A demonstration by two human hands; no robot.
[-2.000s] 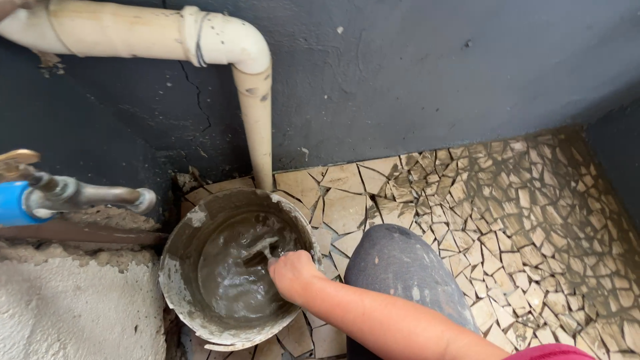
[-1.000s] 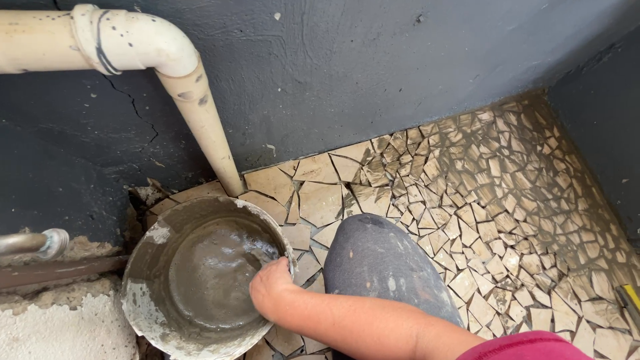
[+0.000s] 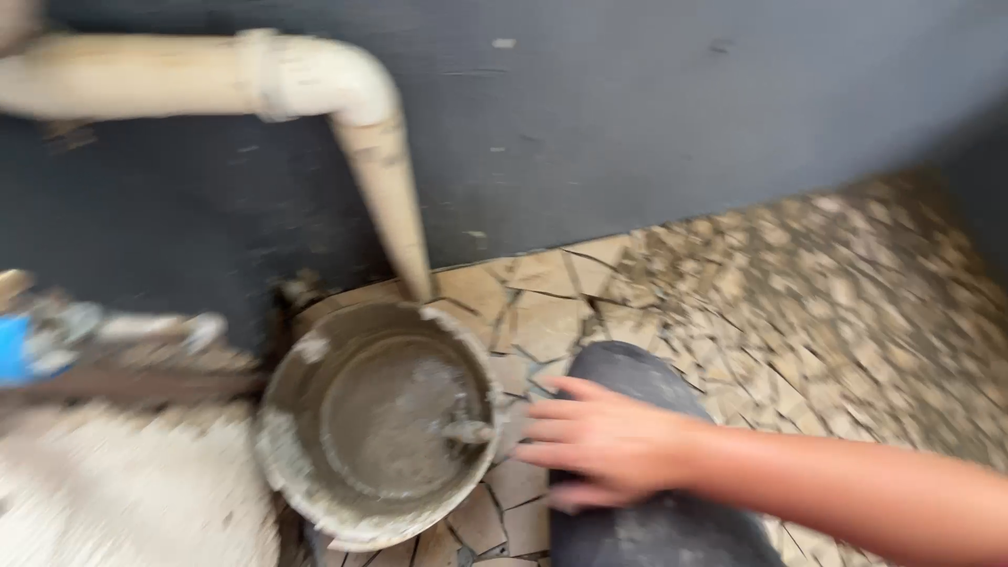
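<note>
My right hand is over my trousered knee, fingers apart and holding nothing, just right of the bucket. The bucket, its rim crusted with grey mix, stands on the broken-tile floor. Wet grey cement-like mix lies inside it. A tool's handle end sticks out of the mix at the right inner side; the rest of that tool is sunk and hidden. The view is blurred. My left hand is out of sight.
A cream plastic pipe bends down the dark wall behind the bucket. A metal tap with a blue part juts in at left above a rough white ledge. Broken tile pieces cover the floor at right, smeared with grey toward the corner.
My right hand was in the bucket, at first on the handle in the mix. It has let go and moved right, out of the bucket and over my knee.
</note>
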